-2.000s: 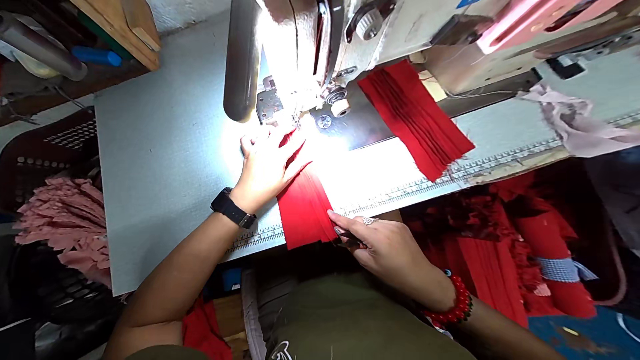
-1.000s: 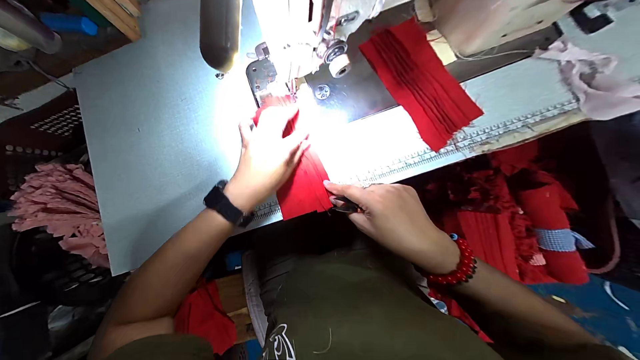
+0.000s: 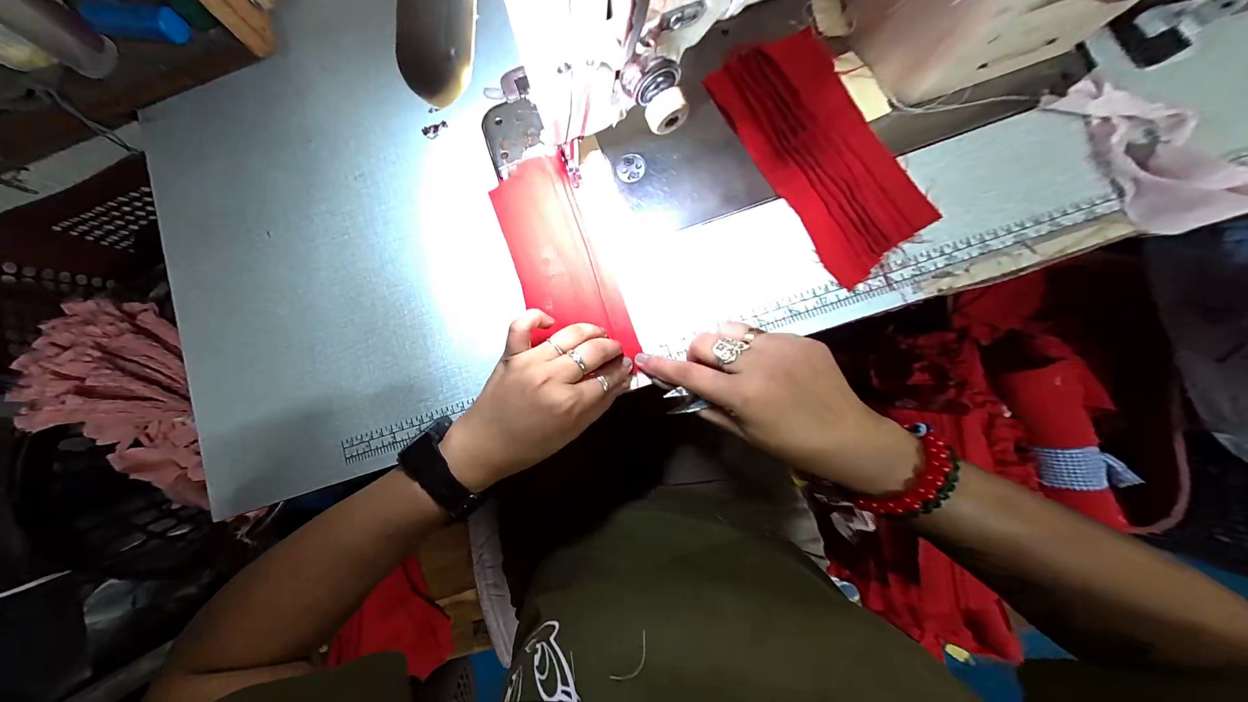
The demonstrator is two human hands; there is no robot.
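A strip of red fabric runs from under the needle and presser foot of a sewing machine down to the table's front edge. My left hand lies on its lower end, fingers bent over the cloth. At the lower right corner of the strip is my right hand, its index fingertip at the fabric's edge. Metal blades, which look like small scissors or thread snips, stick out from under its fingers. A second red piece with pleats lies right of the needle.
The machine's table has a printed ruler along its front edge. Pale pink cloth lies at the right. Ruffled pink fabric fills a basket on the left; red fabric hangs below the table at the right.
My left hand has moved away from the needle, down the red strip to its lower end. My right hand stays near the strip's lower right corner.
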